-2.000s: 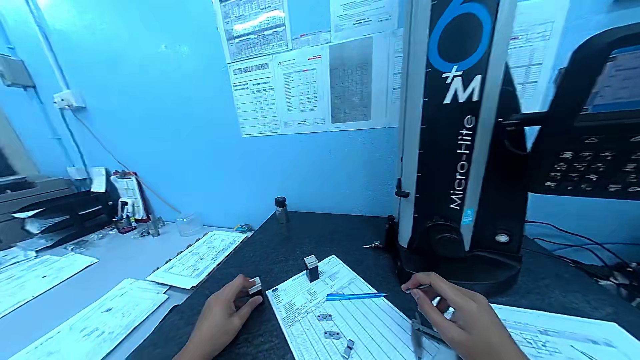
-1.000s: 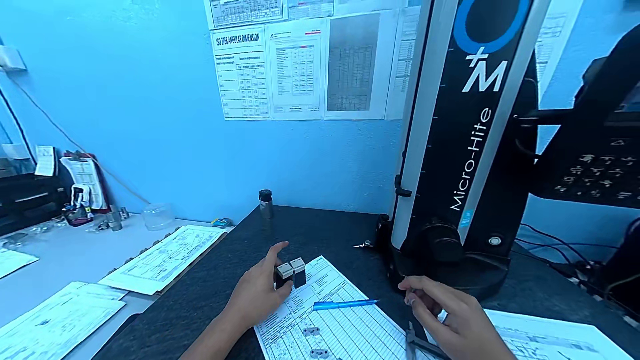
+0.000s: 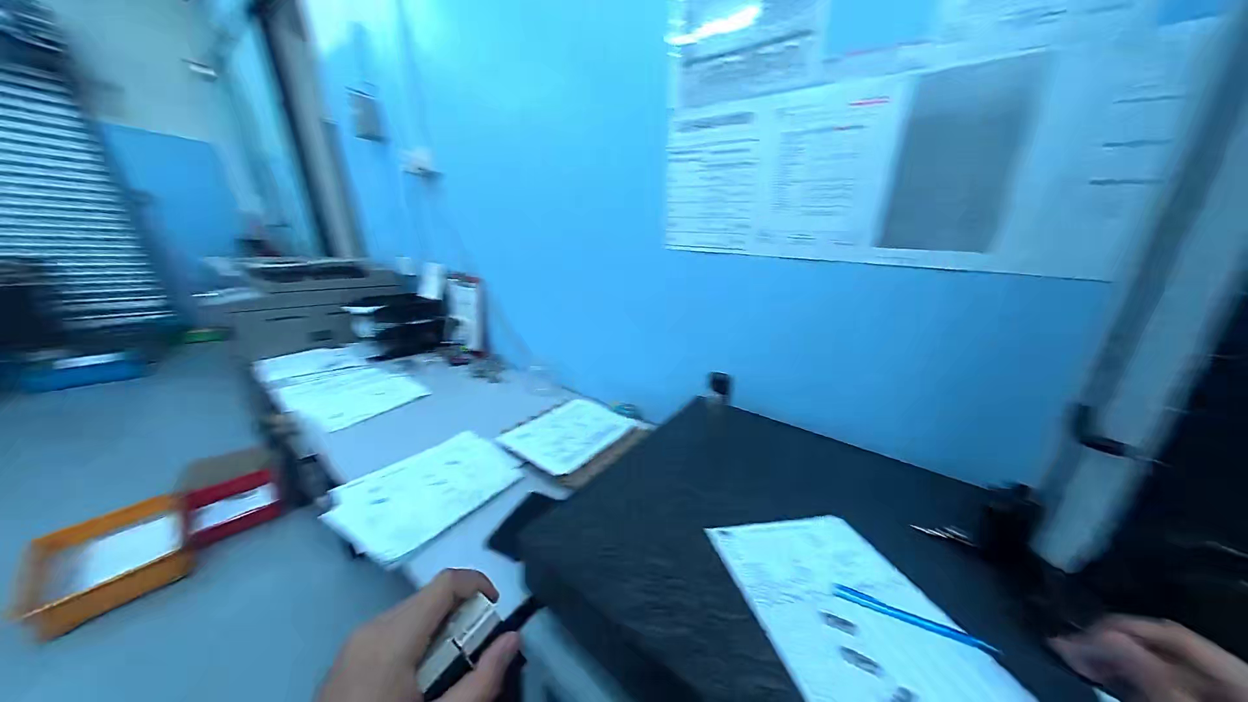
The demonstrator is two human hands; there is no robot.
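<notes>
My left hand (image 3: 414, 648) is closed around a small metal block (image 3: 463, 634) with a dark part beside it, left of the dark surface plate (image 3: 624, 585). On the plate lies a printed sheet (image 3: 799, 556) with a blue pen (image 3: 916, 620) across it and several small metal parts (image 3: 860, 660) on it. My right hand (image 3: 1160, 658), blurred and partly cut off, is beside the base of the height gauge (image 3: 1102, 487) at the right. Whether it holds anything cannot be seen.
A small dark bottle (image 3: 720, 385) stands at the plate's back corner. Paper sheets (image 3: 429, 492) and a clipboard (image 3: 575, 439) lie on the light desk at left. An orange tray (image 3: 107, 565) and a red tray (image 3: 234, 507) are lower left.
The view has swung left. The block that stood on the sheet two seconds ago has been picked up by my left hand and carried left, off the plate's edge.
</notes>
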